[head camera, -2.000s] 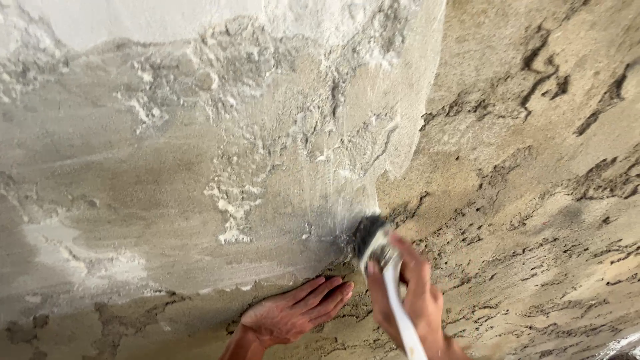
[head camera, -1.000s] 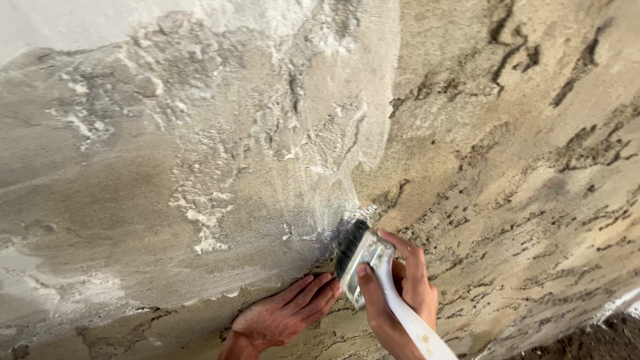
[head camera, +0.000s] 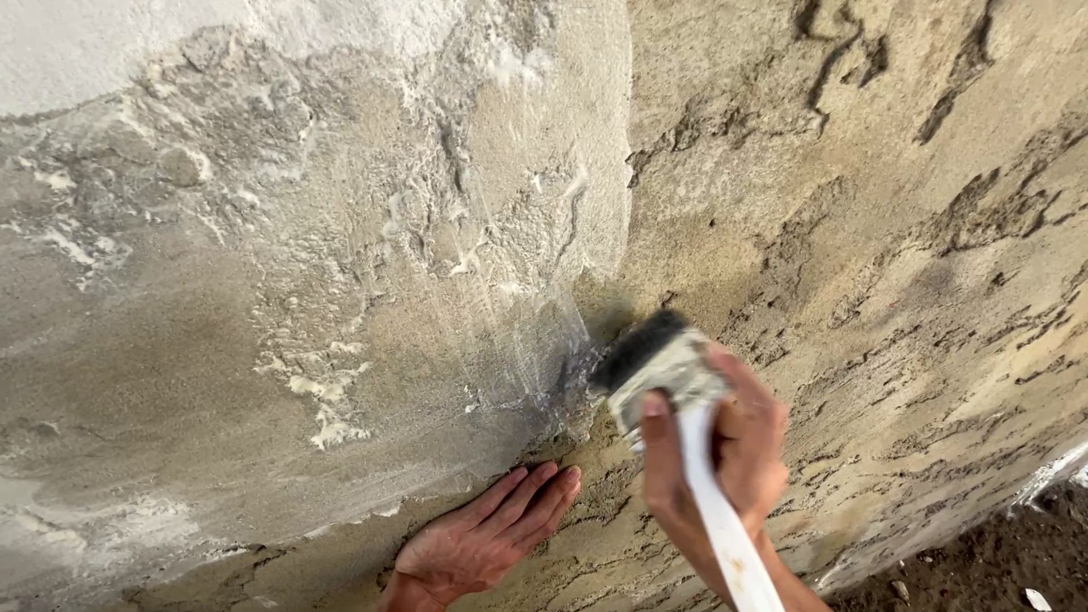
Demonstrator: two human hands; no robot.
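My right hand is closed around a wide paintbrush with dark bristles, a paint-smeared ferrule and a white handle; motion blurs it a little. Its bristles are at the rough plaster wall, by the lower right edge of a whitish wet coating. To the left and lower down, my left hand rests flat against the wall with its fingers stretched and holds nothing. Thick white clumps cling to the coated part of the wall.
Cracked, flaking bare plaster spreads over the right side. A smooth white painted area lies at the upper left. Dark soil with small pale chips meets the foot of the wall at the lower right.
The brush in my right hand has shifted right, away from the coating's edge, compared with a second ago. My left hand stays flat on the wall. The view has shifted somewhat.
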